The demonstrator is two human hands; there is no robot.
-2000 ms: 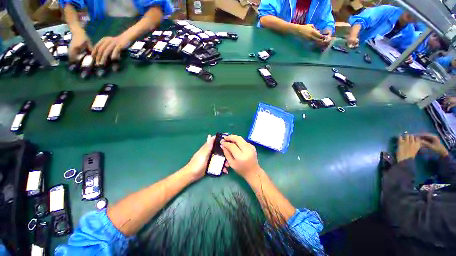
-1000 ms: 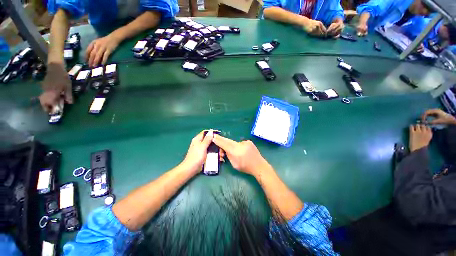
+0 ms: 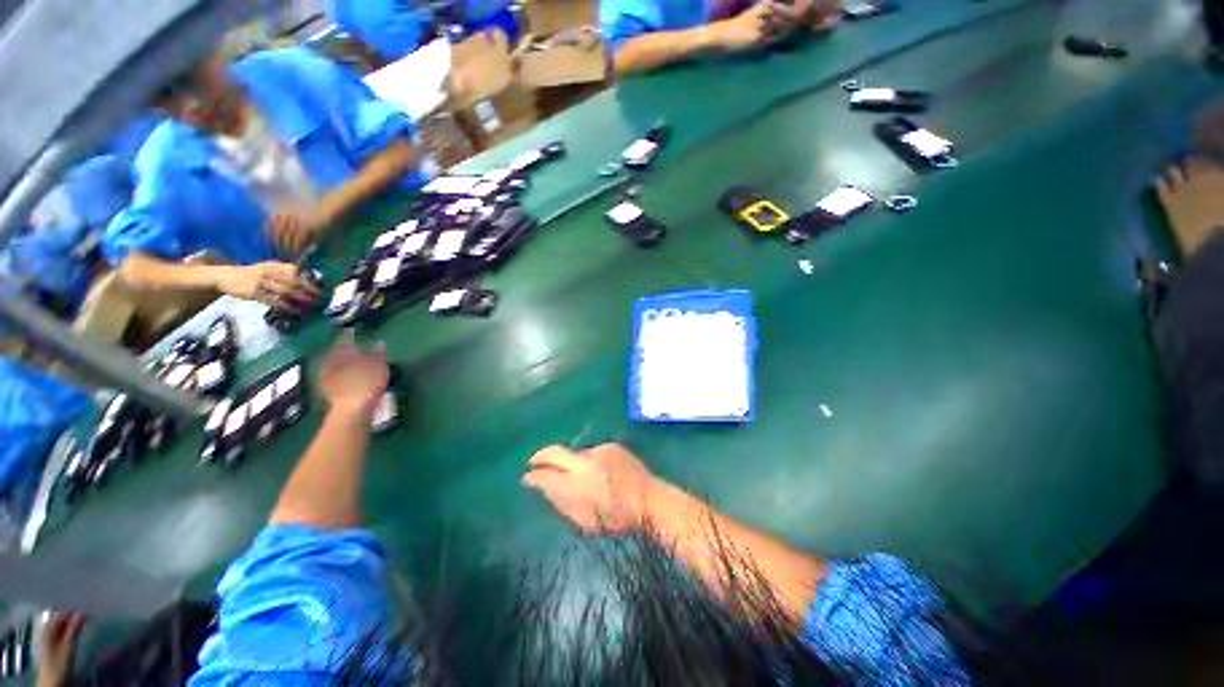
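Observation:
My left hand [image 3: 356, 379] is stretched forward over the belt at the left, blurred, with a black phone [image 3: 388, 403] at its right side; whether it grips the phone I cannot tell. My right hand [image 3: 591, 486] is low over the green surface near the middle, fingers curled, with a faint thin thing at the fingertips that is too small to name. A blue tray [image 3: 636, 392] filled with white parts stands to the right of and beyond my right hand.
A phone pile [image 3: 436, 242] lies beyond my left hand, a row of phones [image 3: 255, 409] to its left. A yellow-trimmed phone [image 3: 762, 212] and other phones are spaced along the belt. A grey frame bar [image 3: 101, 352] crosses the left. People in blue work opposite; another sits at right.
The view has turned and tilted. My hands have come apart: the left went forward and left to the belt. The phone they held together between them is no longer there.

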